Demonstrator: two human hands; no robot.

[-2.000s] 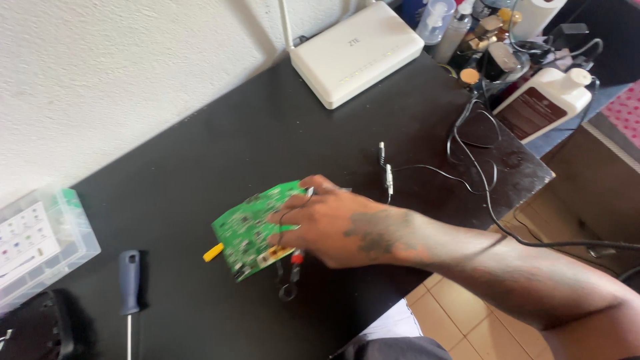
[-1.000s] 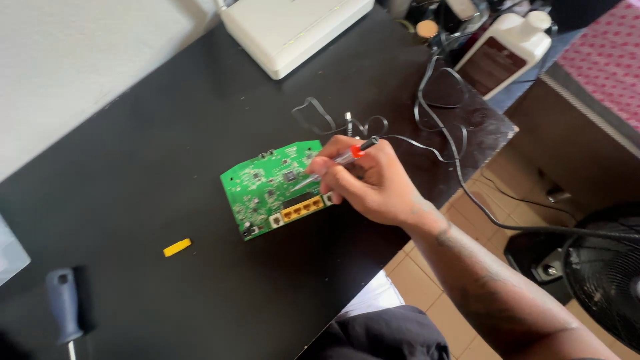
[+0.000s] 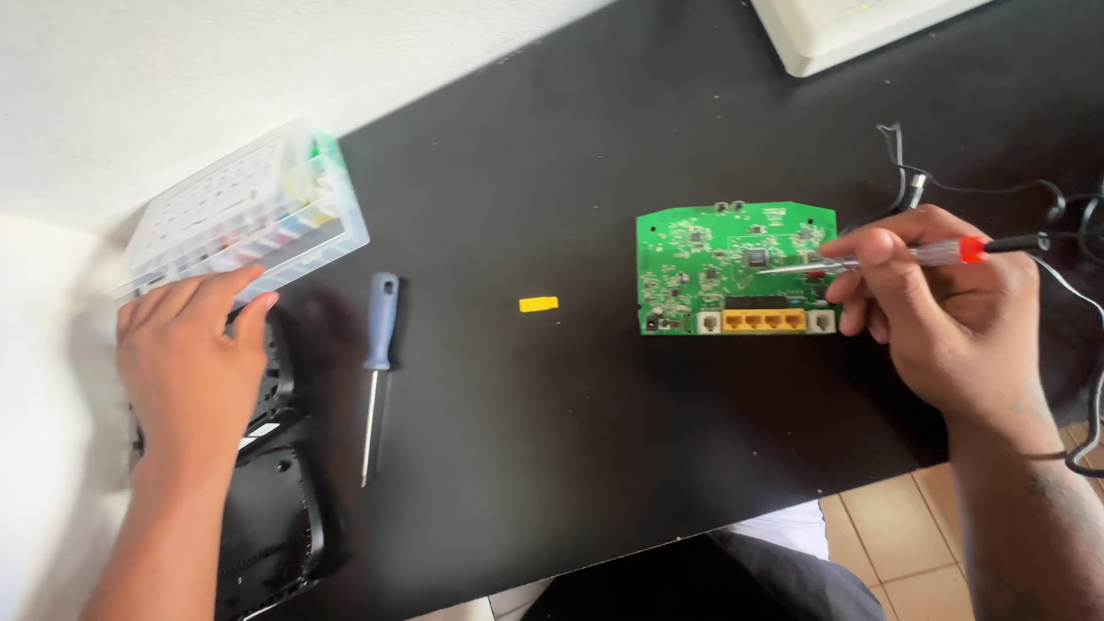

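Observation:
My right hand (image 3: 957,310) grips a slim probe-like screwdriver (image 3: 923,254) with a clear handle, a red ring and a black end. Its metal tip points left, over the green circuit board (image 3: 716,250), near a square chip; contact cannot be told. Along the board's near edge runs a row of yellow ports (image 3: 763,320). At the left, my left hand (image 3: 194,345) has its fingers at the near edge of a clear plastic organizer box (image 3: 302,259) with coloured parts inside. Thumb and fingers are apart, with nothing seen between them.
A blue-handled screwdriver (image 3: 381,328) lies right of the left hand. Black plastic housing parts (image 3: 267,517) lie below and behind that hand. A small yellow piece (image 3: 539,304) is mid-table. A white router (image 3: 828,34) stands at the back; thin cables (image 3: 992,187) run at the right.
My left hand has come into view at the organizer box. Two seconds ago my right hand was over the board; now it holds the probe-like tool at its right side. The view has swung left.

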